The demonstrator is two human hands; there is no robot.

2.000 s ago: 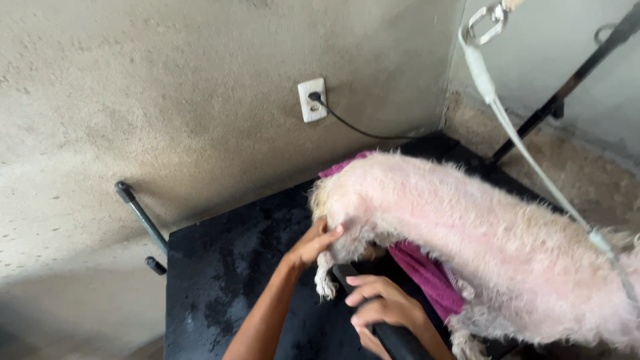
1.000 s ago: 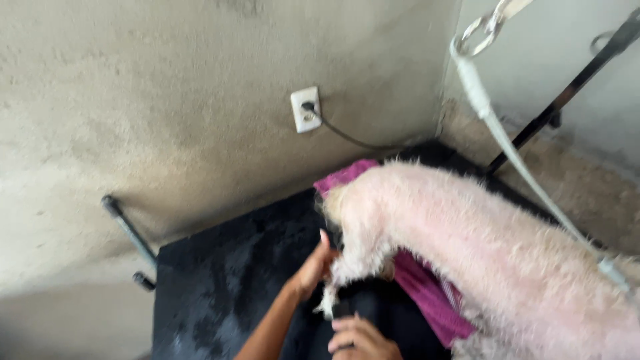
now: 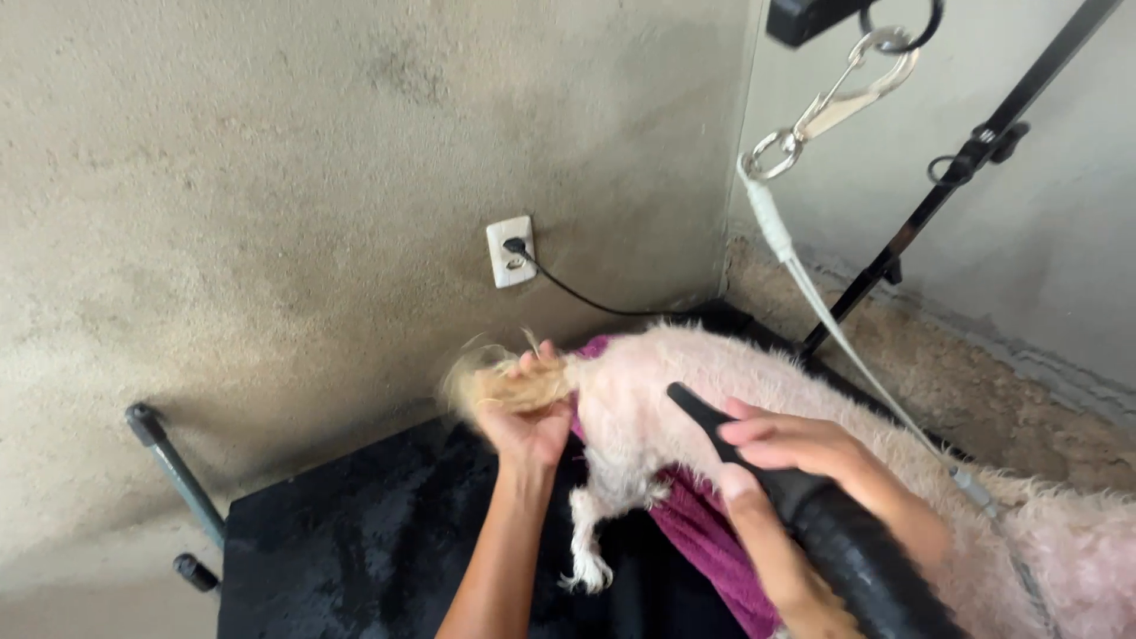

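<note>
A light-coated, closely clipped dog stands on a black grooming table, its rump toward the wall and its head out of view. My left hand is closed around the dog's tan, long-haired tail, whose loose hairs fan out. My right hand holds the black hose nozzle of a pet dryer, its narrow tip over the dog's hip and pointing toward the tail. A purple towel lies under the belly and shows behind the rump.
A wall outlet has a black cord plugged in. A white grooming loop hangs from a metal snap hook to the dog. Behind the dog rises a slanted black post. Grey tubing stands by the table's left side.
My left hand has moved from the hind leg up to the tail and grasped it. The nozzle in my right hand has risen from beside the leg to over the hip.
</note>
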